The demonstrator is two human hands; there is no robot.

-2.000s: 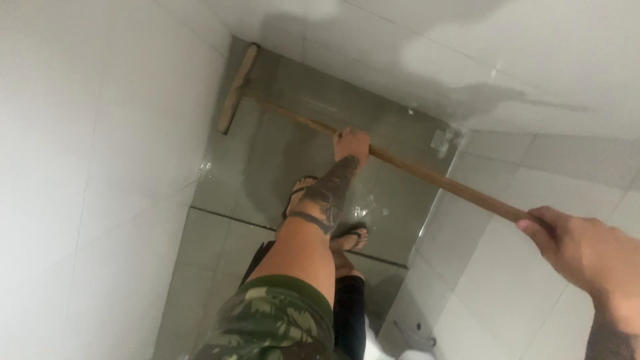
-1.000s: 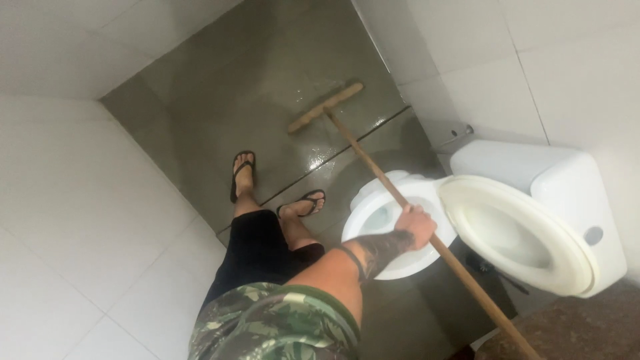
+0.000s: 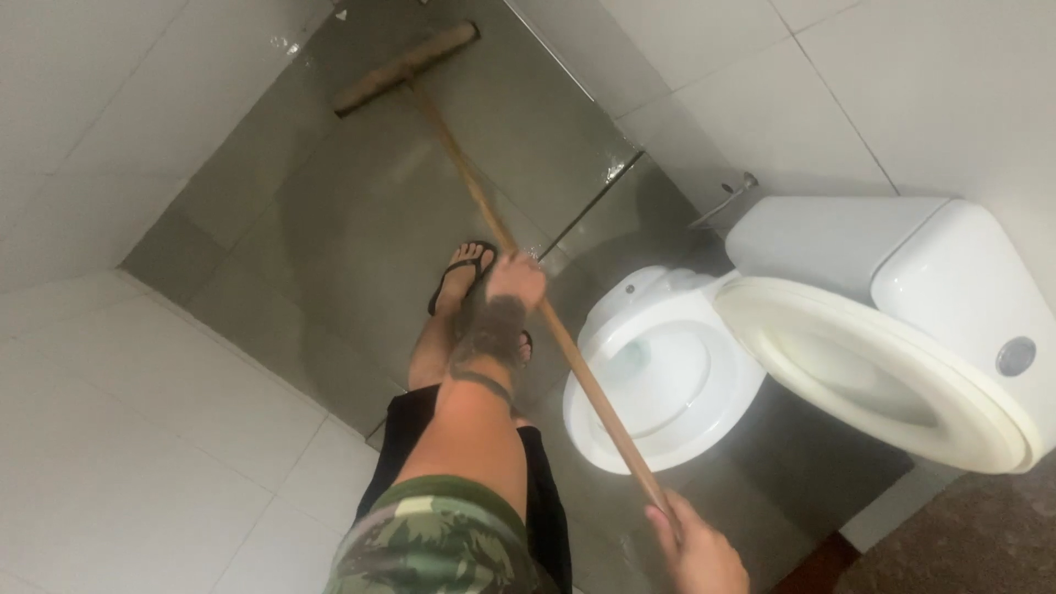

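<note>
My left hand [image 3: 516,280] is closed around the middle of a long wooden handle [image 3: 577,359]. Near the handle's lower end, my right hand [image 3: 701,549] grips it as well. The handle slants up and left to a wooden floor squeegee head [image 3: 408,69], which rests on the wet grey tiled floor [image 3: 363,214] at the top of the view. Whether a blade lies under the head is hard to tell. My feet, in black flip-flops [image 3: 462,276], stand beside the handle, one of them partly hidden behind my left forearm.
A white toilet bowl [image 3: 660,379] stands right of the handle, its raised seat [image 3: 874,375] leaning against the cistern [image 3: 833,239]. White tiled walls enclose the floor. A dark drain line [image 3: 590,206] crosses the tiles, and a metal fitting [image 3: 726,200] juts from the right wall.
The squeegee head has moved away from the drain line, farther from my feet, since a second ago. My right hand has come back into view on the handle. The view has turned considerably.
</note>
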